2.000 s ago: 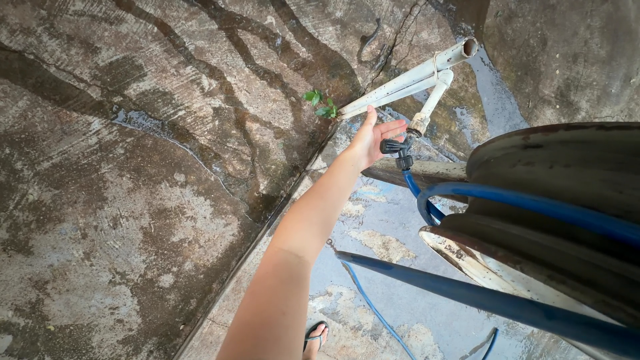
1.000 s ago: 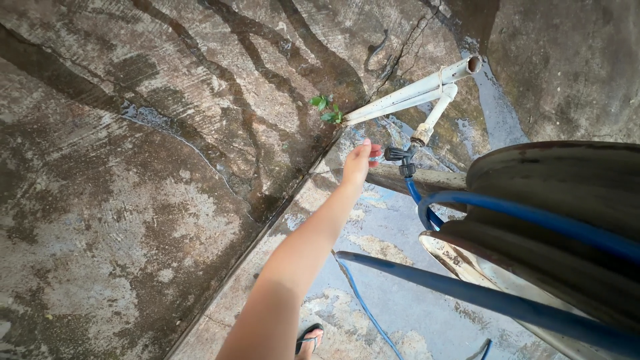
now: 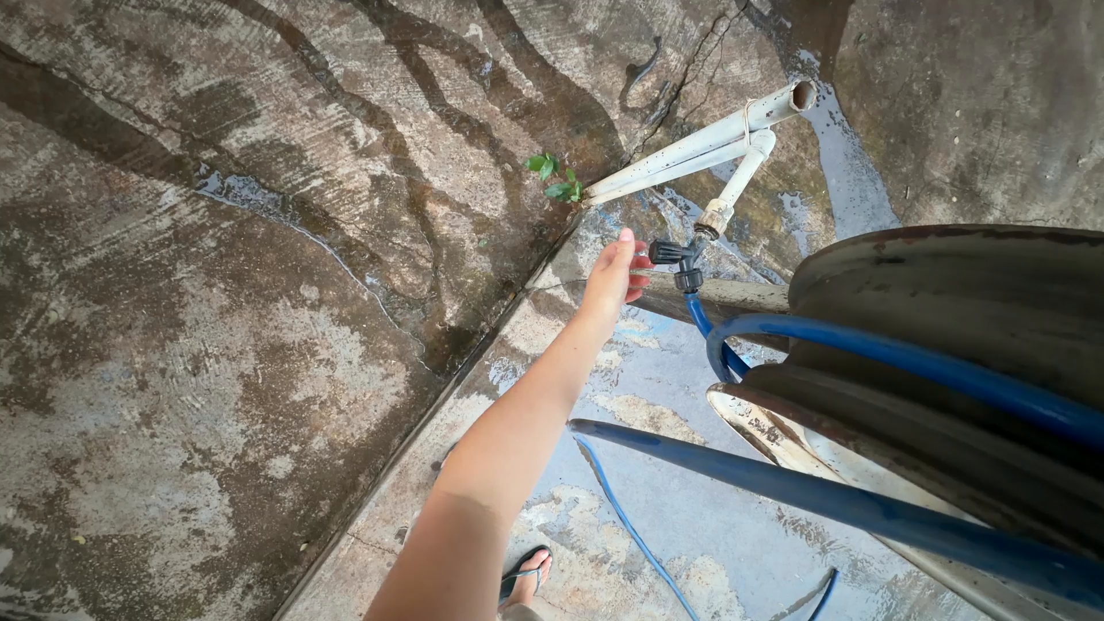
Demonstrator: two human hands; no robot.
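Observation:
My left hand [image 3: 617,274] is partly curled, thumb up, with nothing seen in it. Its fingertips are just left of the black plastic valve handle [image 3: 666,252]; whether they touch it is unclear. The black valve [image 3: 690,259] sits at the lower end of a white PVC pipe fitting [image 3: 716,216]. Below the valve, a black coupling nut [image 3: 688,280] joins it to a blue hose [image 3: 700,317]. The fitting is tied to a thicker white pipe [image 3: 690,153], open at its upper end. My right hand is out of view.
A large dark hose reel [image 3: 931,302] takes up the right side, with blue hose [image 3: 862,345] over it. A dark blue bar or pipe [image 3: 776,483] crosses below. Thin blue hose [image 3: 630,526] lies on the wet concrete [image 3: 259,388]. A small green plant [image 3: 561,185] grows by the pipe base.
My left hand has drawn back to the left from the valve handle, and its fingers have gone from extended to more curled.

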